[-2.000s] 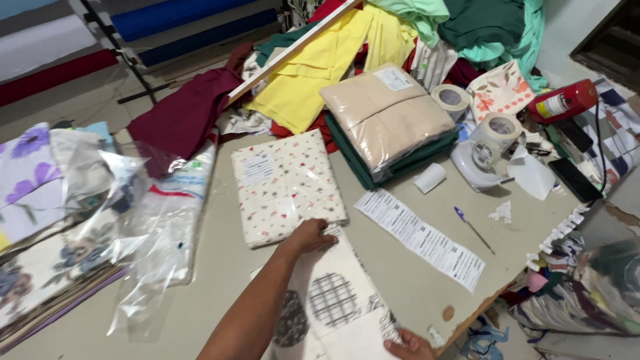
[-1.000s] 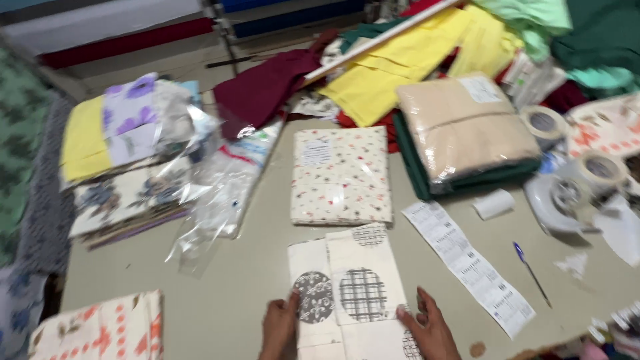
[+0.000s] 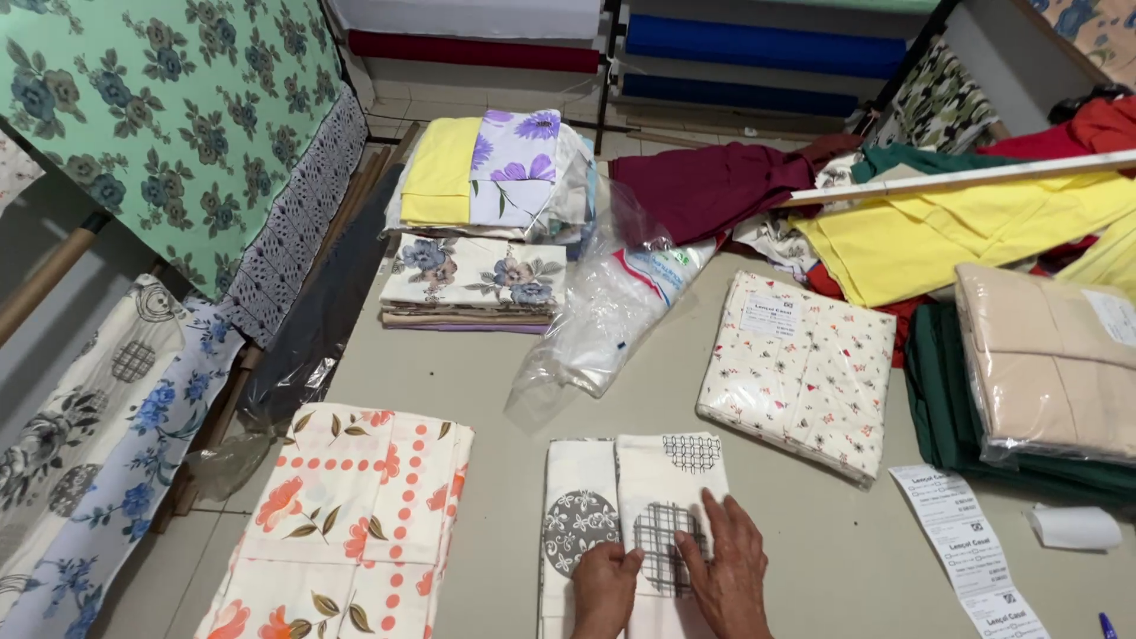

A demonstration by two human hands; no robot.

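A folded white cloth with grey patterned circles (image 3: 670, 475) lies at the near middle of the table. My left hand (image 3: 605, 587) rests on its left part, thumb and fingers near the inner fold; whether it pinches the cloth is hard to tell. My right hand (image 3: 728, 568) lies on the right part with its fingers spread, over the plaid circle. Left of the cloth lies a folded fabric with orange flowers (image 3: 355, 515). Behind and to the right is a plastic-wrapped sheet with small flowers (image 3: 799, 377), bearing a printed label.
Folded fabrics (image 3: 475, 275) are stacked at the back left, beside clear plastic bags (image 3: 603, 311). At right, a wrapped beige fabric (image 3: 1047, 355) sits on dark green cloth (image 3: 941, 399), near a label strip (image 3: 963, 550) and a pen (image 3: 1107, 626). Loose yellow cloth (image 3: 967, 231) lies behind.
The view has swung left. My right hand has moved from the cloth's near right edge onto its patterned face. My left hand has moved from the cloth's far end to its near left part.
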